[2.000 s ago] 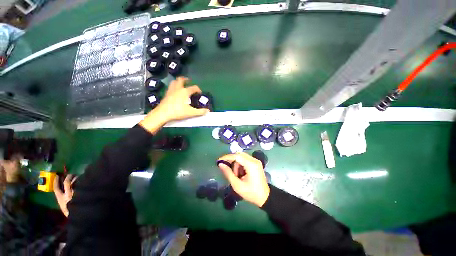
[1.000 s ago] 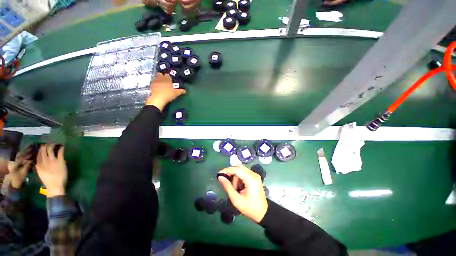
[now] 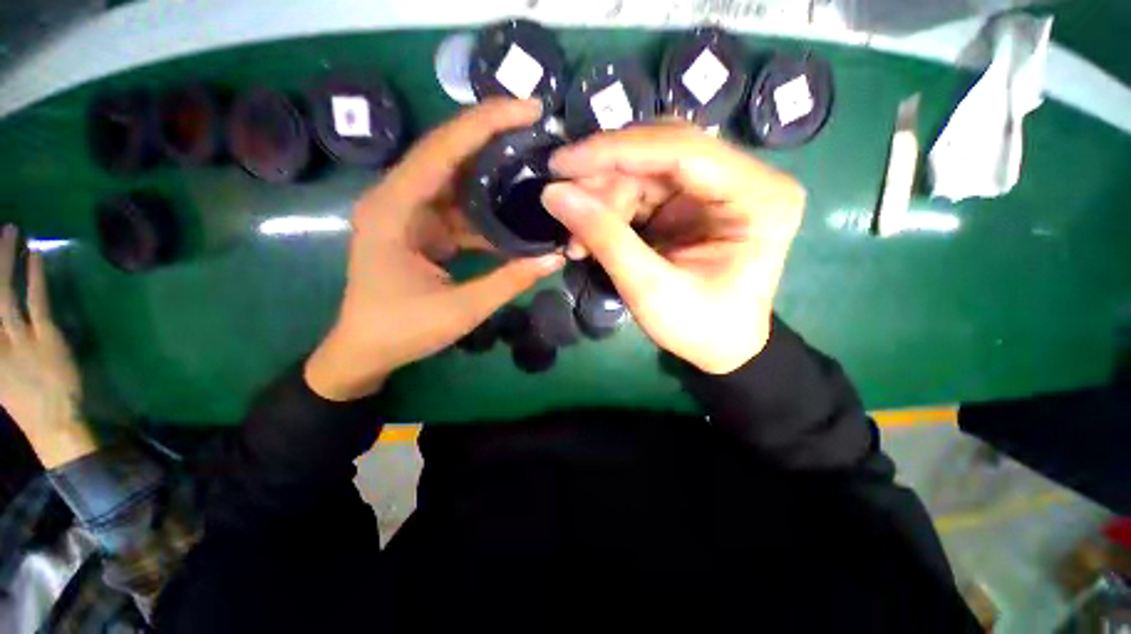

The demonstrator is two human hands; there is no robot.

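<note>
My left hand [image 3: 416, 254] is closed around the rim of a round black housing [image 3: 494, 186], its open side turned up towards me. My right hand [image 3: 695, 235] is at the housing's right side, thumb and fingers pinching a thin black disc [image 3: 536, 213] at the opening. The fingers partly hide the disc, and I cannot tell whether it is seated. A loose pile of black discs [image 3: 546, 325] lies on the green bench just below my hands.
Labelled housings [image 3: 794, 102] stand along the far side, with a pale disc [image 3: 458, 68] among them. Housings with reddish-brown insides [image 3: 267, 134] stand at left. A knife [image 3: 899, 173] and white tissue [image 3: 992, 112] lie at right. Another person's hand [image 3: 37, 347] is at far left.
My left hand has come back from the group of housings beside the blister tray and now holds a housing. My right hand has met it with the disc. The view has tilted down.
</note>
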